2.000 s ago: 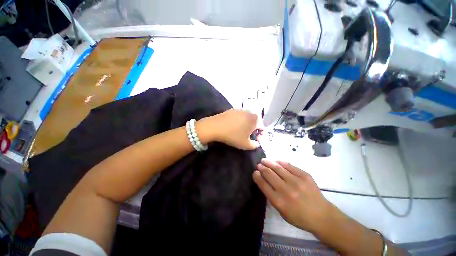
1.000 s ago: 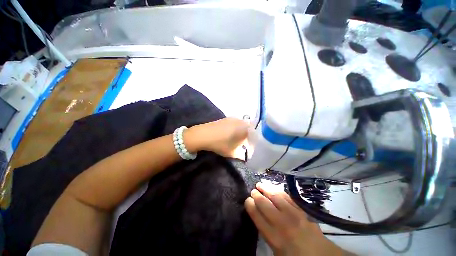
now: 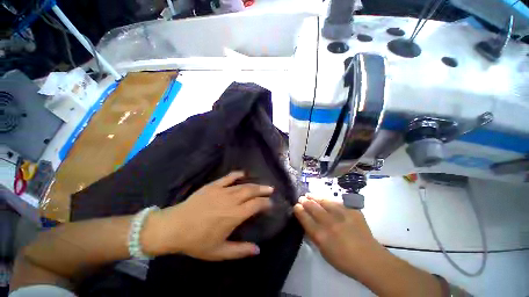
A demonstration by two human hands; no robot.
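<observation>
A dark garment piece (image 3: 191,145) lies over the white table and down over its front edge, with its right edge beside the needle area. My left hand (image 3: 203,217) lies flat on the cloth with fingers spread, a pale beaded bracelet on the wrist. My right hand (image 3: 333,229) has its fingertips together on the cloth's right edge, just in front of the presser foot area; whether it pinches the edge is hard to tell. The white sewing machine head (image 3: 406,104) with a blue stripe stands over the cloth's edge. The needle is hidden by glare and machine parts.
A brown cardboard sheet (image 3: 110,139) on blue backing lies at the left. Scissors (image 3: 23,177) with red and yellow-orange handles are at the far left, near a white box (image 3: 69,96) and a grey fan unit (image 3: 26,113). A pale cable loop (image 3: 438,241) lies right of the needle.
My left hand has left the needle area and moved left and toward me, opening flat on the cloth. The cloth's far part is now raised in folds. My right hand stays by the edge. The view has shifted.
</observation>
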